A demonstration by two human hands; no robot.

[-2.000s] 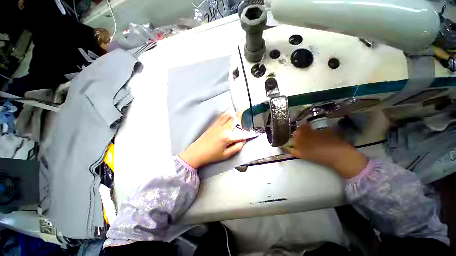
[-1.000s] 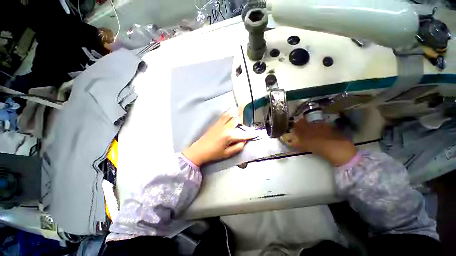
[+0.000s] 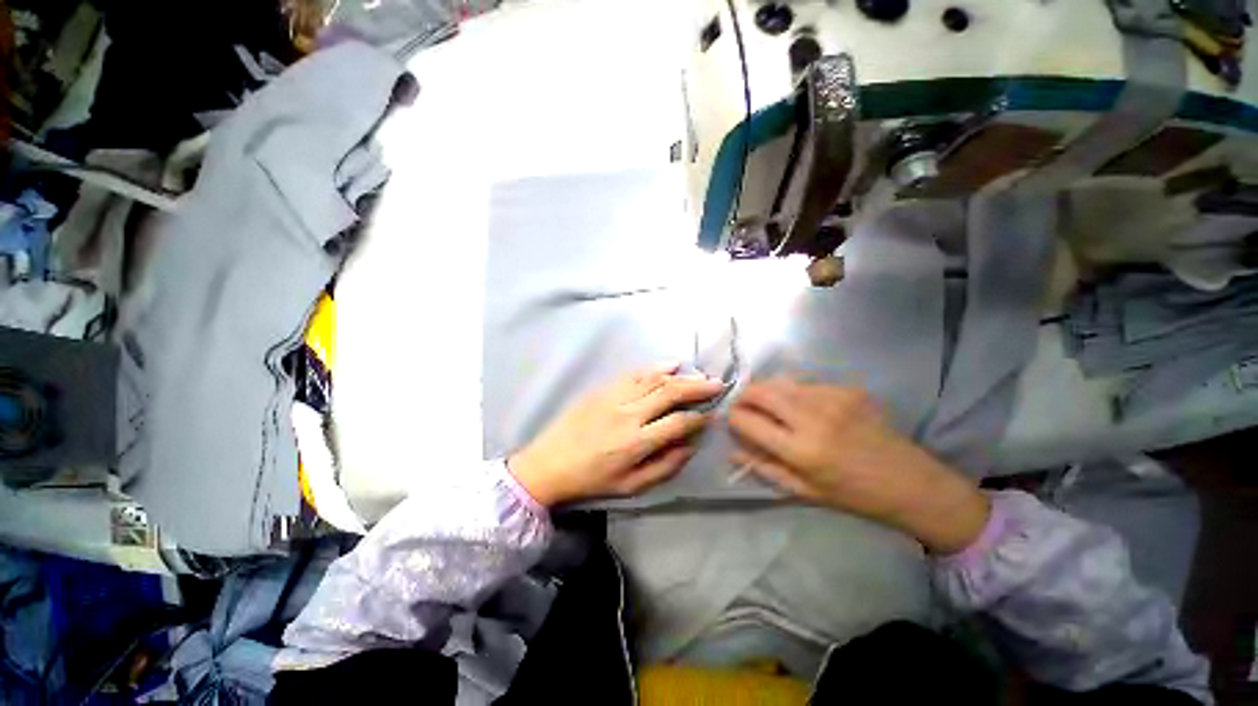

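A light-grey garment panel (image 3: 552,248) lies flat on the machine table, reaching from left of the needle area to the right under the machine head. My left hand (image 3: 621,439) lies on the panel, its fingertips at a small dark-edged strip (image 3: 717,361) at the panel's middle. My right hand (image 3: 828,448) is just right of it, fingers bent at the same spot, with a short pale bit at the fingertips. Both hands seem to pinch the cloth there. The presser foot area is washed out by bright light behind the fingertips.
The white machine head (image 3: 952,55) with a teal band stands at the upper right. A brass-coloured knob (image 3: 826,269) is near the needle area. A stack of grey panels (image 3: 228,304) hangs at left. Small grey pieces (image 3: 1173,331) lie at right. Light cloth (image 3: 773,579) covers the lap.
The view has tilted down. Both hands have moved off the needle area towards the table's front edge and closer together. More of the panel now shows right of the needle area.
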